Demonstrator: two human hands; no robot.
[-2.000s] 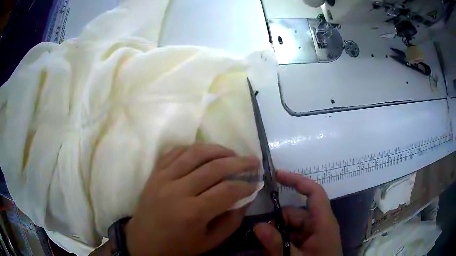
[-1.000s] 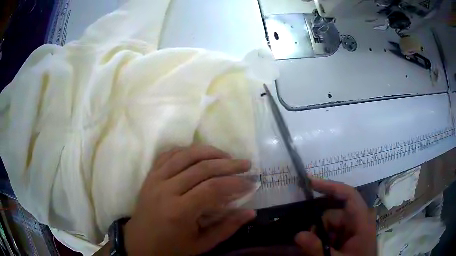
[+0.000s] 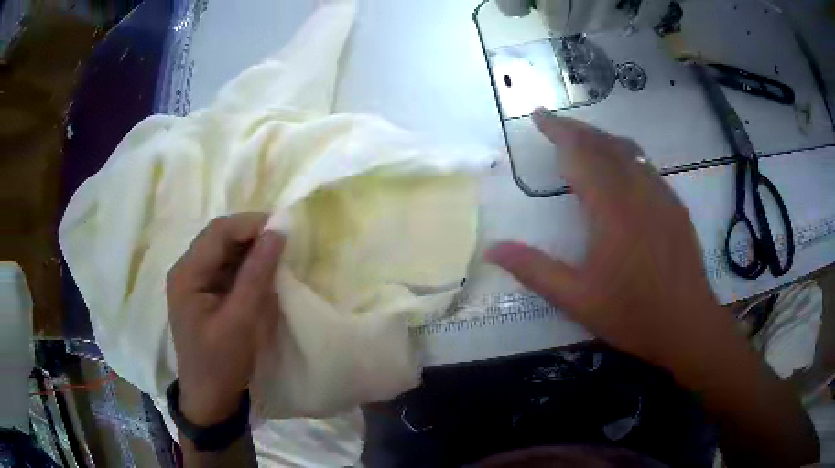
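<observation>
The cream garment piece (image 3: 403, 228) lies bunched on the left and middle of the white table, with part of it folded over the front edge. My left hand (image 3: 224, 283) pinches a raised edge of the cloth between thumb and fingertips. My right hand (image 3: 609, 219) is open and empty above the table, right of the cloth, its fingers spread and slightly blurred. The fabric scissors (image 3: 746, 160) lie on the machine bed and table at the right, black handles toward me. Small black thread snips (image 3: 753, 84) lie beyond them.
The shiny needle plate (image 3: 531, 80) and machine fittings are at the top right. A printed ruler (image 3: 513, 311) runs along the table's front edge. A purple surface (image 3: 114, 119) is at the left. Pale cloth (image 3: 792, 324) hangs or lies below the table at the right.
The scissors have left my right hand and now lie at the right. My right hand has moved up, open. My left hand has moved left and lifted a cloth edge. The view has shifted slightly.
</observation>
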